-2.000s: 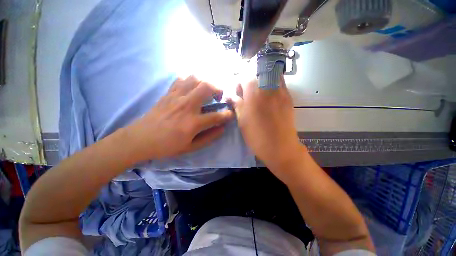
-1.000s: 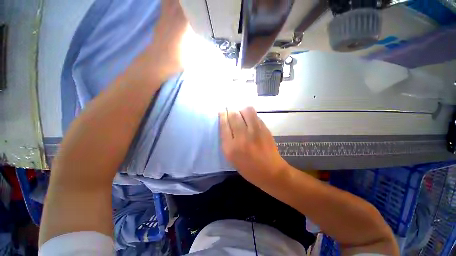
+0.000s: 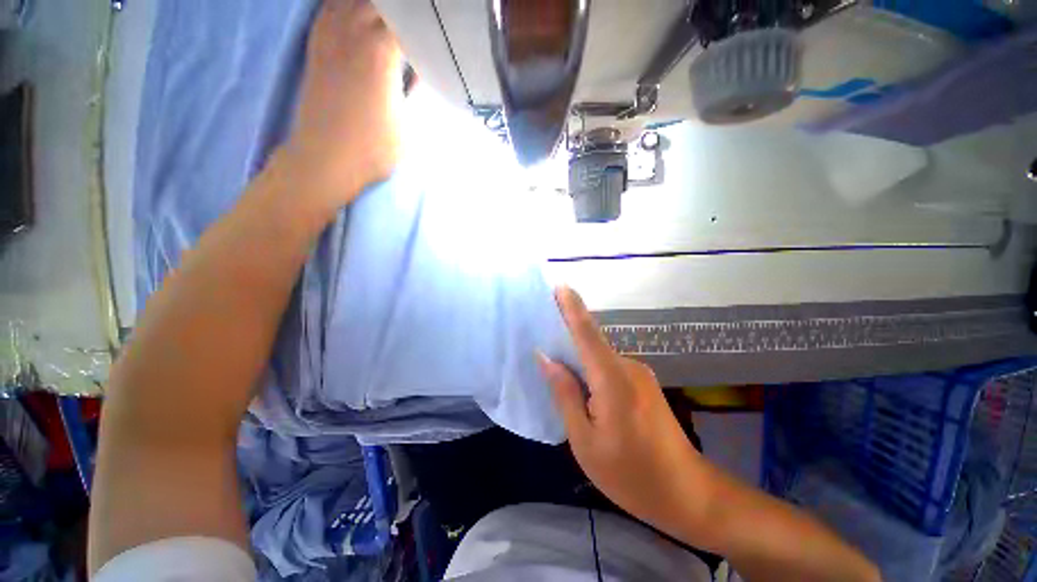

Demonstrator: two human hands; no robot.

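Observation:
The light blue garment piece [image 3: 392, 307] lies on the white machine table and hangs over its front edge. My left hand [image 3: 347, 97] is on the cloth at the upper left, beside the machine head; its fingers are partly hidden by the frame edge and glare. My right hand [image 3: 620, 415] is at the cloth's right edge near the table front, thumb on the cloth and forefinger along the edge, other fingers hidden. The white sewing machine head [image 3: 654, 34] stands above. Lamp glare hides the needle area. The ribbed grey knob [image 3: 597, 188] is right of the glare.
A grey ruler strip [image 3: 796, 332] runs along the table front. A blue slatted basket [image 3: 887, 438] is below at right; another basket [image 3: 378, 495] with blue cloth is below at left. A purple cloth strip [image 3: 932, 97] hangs at upper right. A larger ribbed dial [image 3: 745, 77] is on the machine.
My left hand has moved from the needle area up to the upper left. My right hand has come down towards the front edge, and the cloth's right part now hangs further forward.

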